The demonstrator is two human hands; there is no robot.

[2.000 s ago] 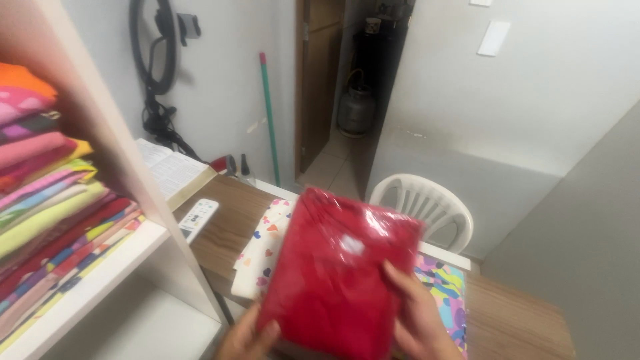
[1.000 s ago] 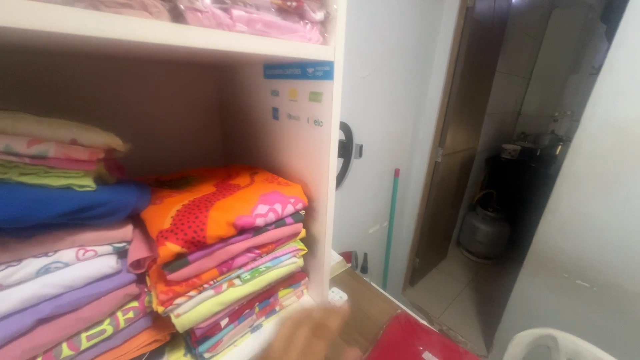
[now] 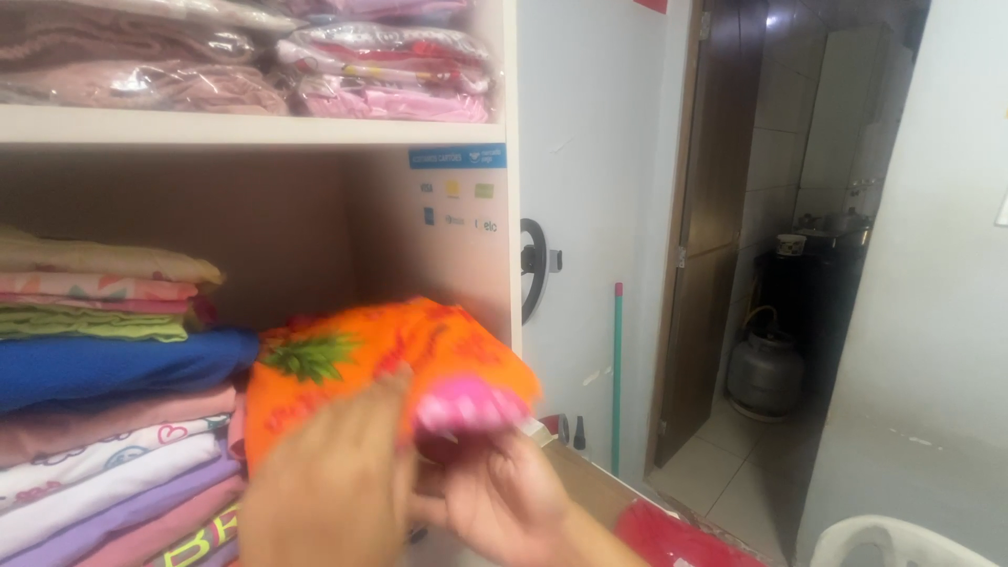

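Note:
An orange printed cloth, folded, with a green leaf and a pink patch, is lifted at the front of the shelf. My right hand is under its front right edge, gripping it from below. Blurred, my left hand is in front of the cloth's left part; its fingertips are near or on the fabric, and I cannot tell whether they hold it. The red plastic-wrapped package lies on the wooden desk at lower right, apart from both hands.
Folded clothes with a blue piece are stacked on the left. Above, a white shelf board carries plastic-wrapped garments. A white plastic chair is at lower right. Beyond stand a green pole, a wooden door and a gas cylinder.
The red package, in my hands two seconds ago, now lies on the desk. The orange cloth, on its stack a second ago, is now raised at my hands. The view has swung left to the shelf.

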